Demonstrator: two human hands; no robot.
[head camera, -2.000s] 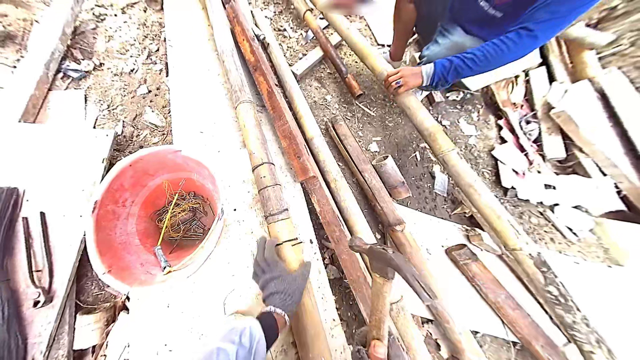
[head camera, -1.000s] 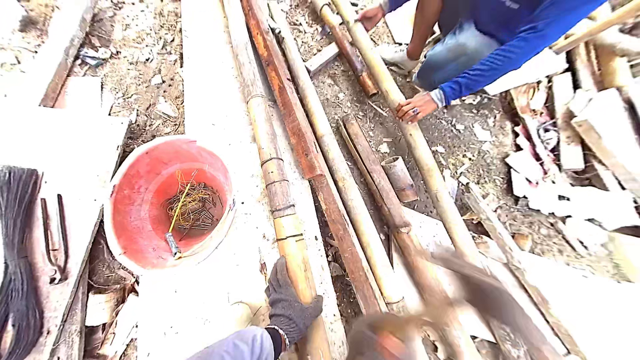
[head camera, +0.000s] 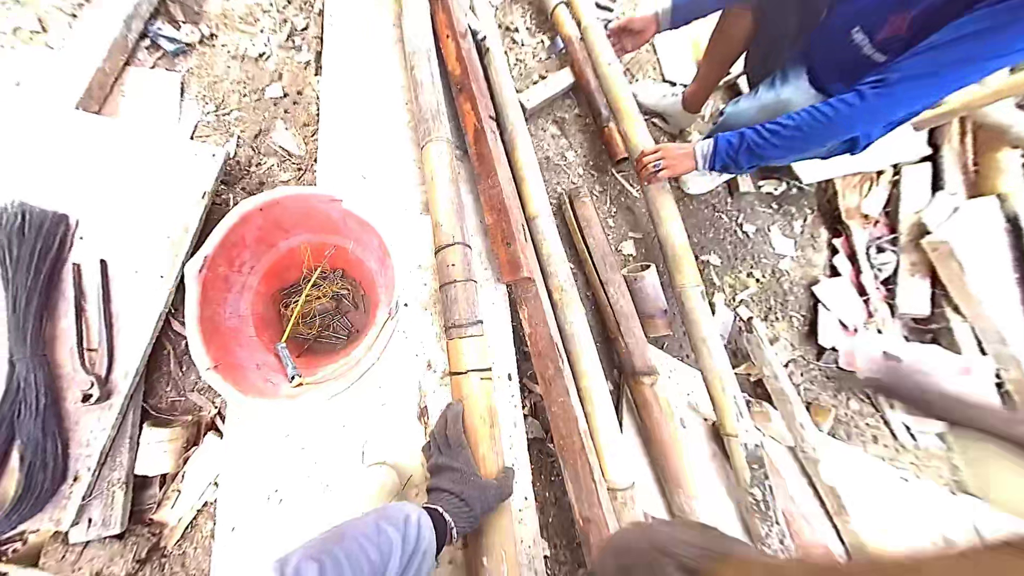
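My left hand (head camera: 466, 472), in a dark knit glove, grips a bamboo pole (head camera: 486, 416) near the bottom. Dark bands ring that pole above the glove. At the bottom edge my right hand (head camera: 664, 550) is a brown blur, largely cut off, apparently around the handle of a hand tool. A dark blurred shape at the right, probably the tool's head (head camera: 944, 400), is raised over the boards. Beside the pole lie a reddish-brown timber (head camera: 540, 352) and another bamboo pole (head camera: 564, 296). To the left stands a red plastic basin (head camera: 232, 264) with nails, tangled yellow string and a yellow-stemmed item.
A co-worker's hand (head camera: 668, 162) rests on a long bamboo pole (head camera: 680, 248) at the right. Pincers (head camera: 96, 344) and a bundle of dark wire (head camera: 32, 344) lie on a board at left. Short bamboo pieces (head camera: 648, 298) and scrap wood (head camera: 916, 240) litter the ground.
The tool, over the poles two seconds ago, has swung right and is blurred. The co-worker's far hand has come off the long pole. My left hand stays on its pole.
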